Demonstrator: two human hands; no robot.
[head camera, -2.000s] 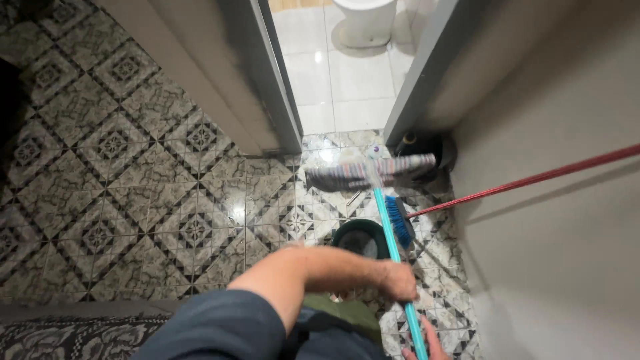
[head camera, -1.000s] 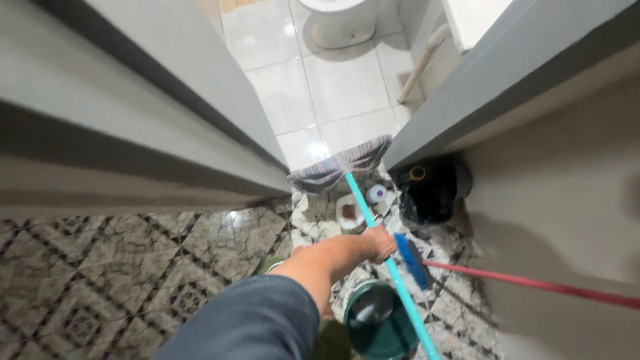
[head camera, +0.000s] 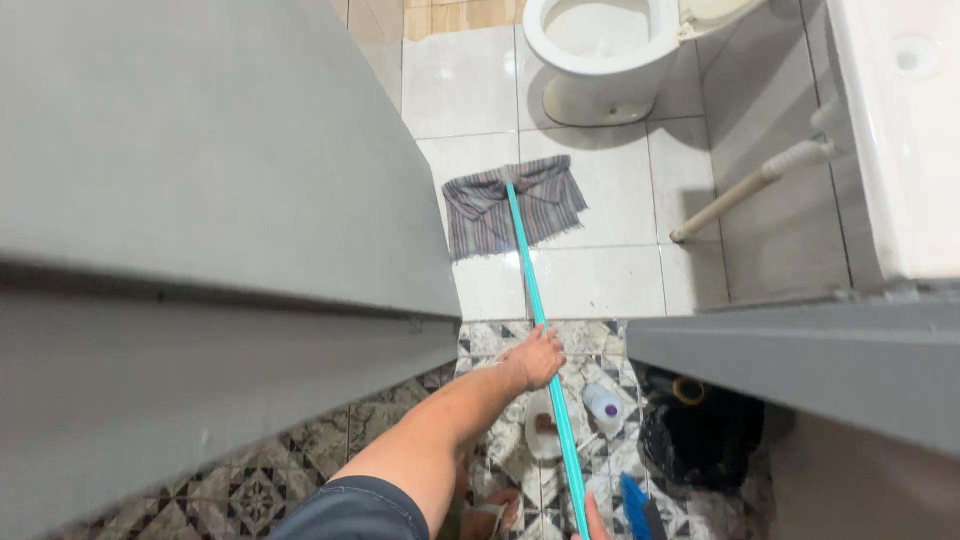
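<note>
My left hand (head camera: 538, 358) grips the turquoise pole (head camera: 564, 427) midway along its length. At the bottom edge my right hand (head camera: 595, 517) is on the same pole, only its fingers showing. A striped grey floor cloth (head camera: 517, 206) is draped over the head at the pole's far end and lies spread on the white bathroom tiles (head camera: 600, 281), in front of the toilet (head camera: 607, 67). The cloth covers the tool's head.
Grey door surfaces (head camera: 225, 165) stand left, a frame (head camera: 787, 352) right. By the doorway are a plastic bottle (head camera: 602, 405), a black bag-lined bin (head camera: 701, 435) and a blue-bristled brush (head camera: 636, 506). A drain pipe (head camera: 750, 191) runs below a white basin (head camera: 900, 150). My sandalled foot (head camera: 495, 514) is below.
The cloth-covered head has moved forward from the doorway onto the white bathroom tiles. The view has moved toward the bathroom, and the green bucket is out of view.
</note>
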